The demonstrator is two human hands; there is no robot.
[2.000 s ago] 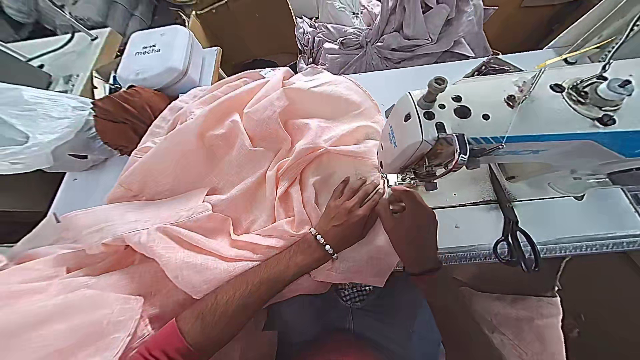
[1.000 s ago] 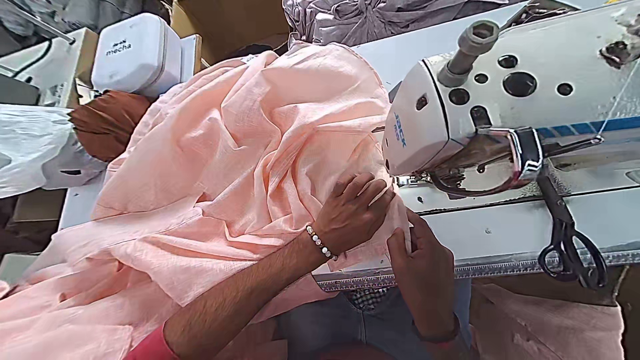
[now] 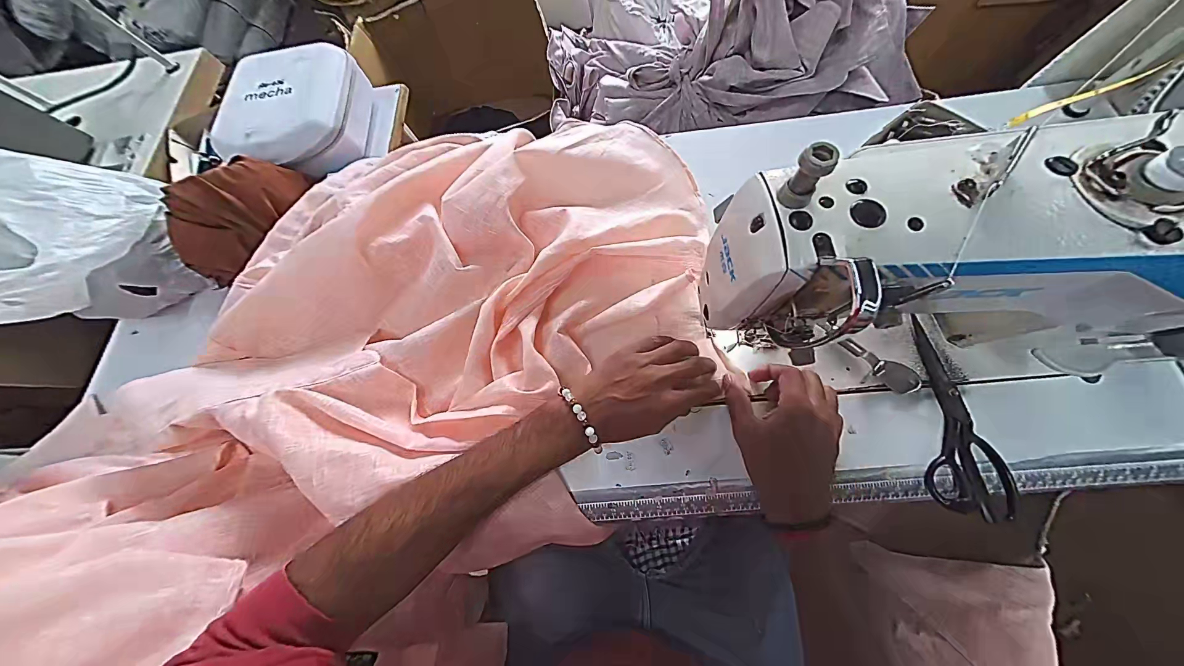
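A large piece of peach-pink fabric [image 3: 444, 268] lies bunched over the table, its right edge running to the needle area of a white Jack sewing machine [image 3: 925, 213]. My left hand [image 3: 652, 388], with a beaded bracelet at the wrist, rests on that edge with curled fingers, just left of the presser foot. Close beside it, my right hand [image 3: 786, 421] pinches the fabric edge between thumb and fingers in front of the needle area. The needle itself is hidden. Black-handled scissors [image 3: 967, 453] lie on the machine bed to the right of my right hand.
A measuring tape [image 3: 666, 504] runs along the table's front edge. At the back left are a white box [image 3: 291, 106], a brown cloth bundle [image 3: 231, 217] and a white plastic bag [image 3: 74, 236]. Greyish-mauve fabric [image 3: 731, 65] is piled behind the table. More pink fabric [image 3: 962, 601] hangs at lower right.
The fabric corner in front of the needle area has shifted left, baring the table's front edge there. My right hand has gone from a curled pose beside the needle to pinching the edge.
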